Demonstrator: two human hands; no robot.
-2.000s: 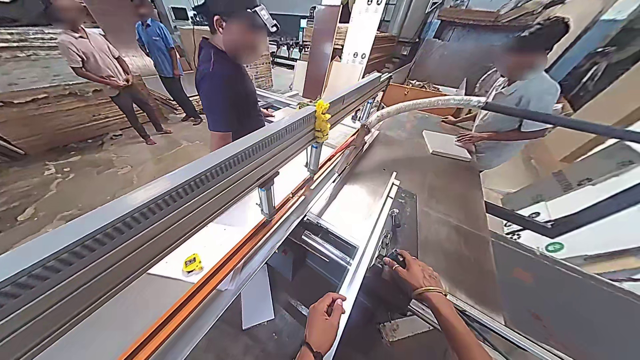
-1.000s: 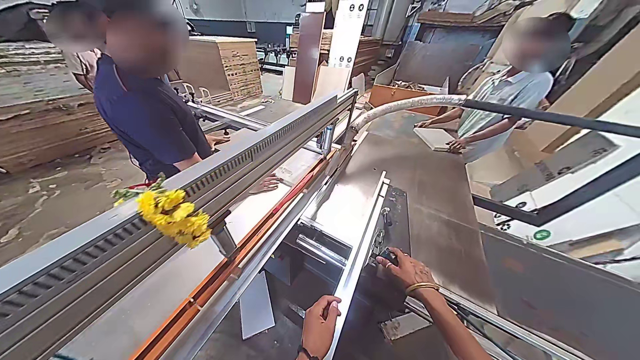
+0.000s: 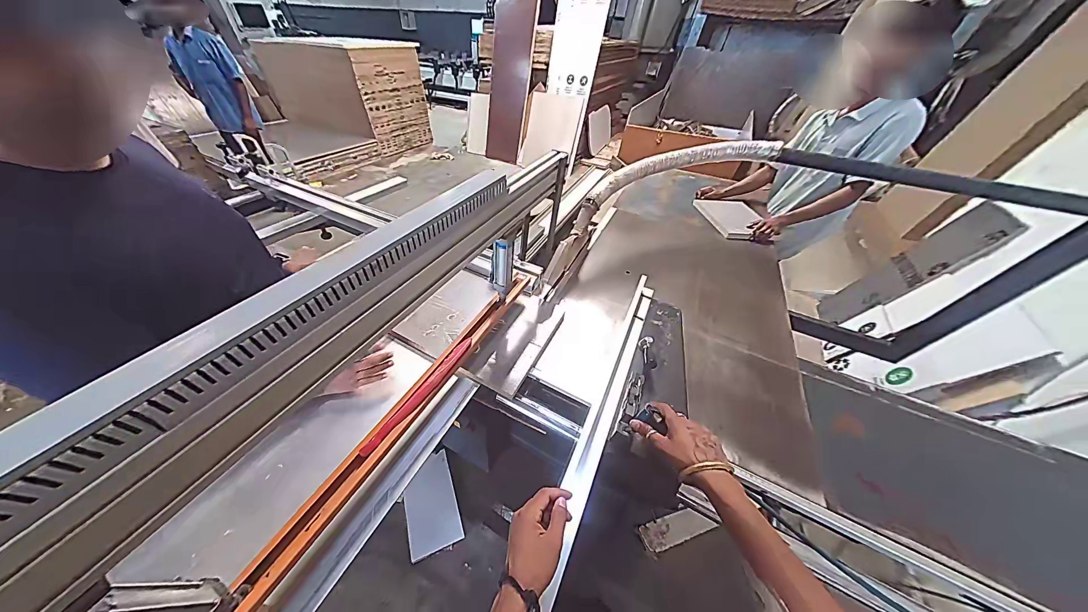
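My left hand (image 3: 539, 535), with a dark band at its wrist, rests with curled fingers against the long metal fence rail (image 3: 605, 408). Whether it grips the rail is unclear. To its right, my right hand (image 3: 680, 435), wearing a bangle, is closed around a black knob (image 3: 650, 418) beside the rail. The rail slants away over a metal machine table (image 3: 731, 314). An overhead beam (image 3: 280, 331) with a slotted strip runs along the left, above an orange strip (image 3: 340, 480). A white offcut (image 3: 432, 508) lies low, left of my left hand.
A person's hand (image 3: 361, 372) is beyond the orange strip at the left. Across the table, another person holds a pale panel (image 3: 729, 218). A wrapped hose (image 3: 680, 159) arches over the table. Stacked boards (image 3: 387, 93) stand behind. A small offcut (image 3: 677, 530) lies near my right forearm.
The view has shifted. The person at the left appears much closer, with a hand now beyond the orange strip. The yellow flowers on the beam are out of view. My hands keep their places at rail and knob.
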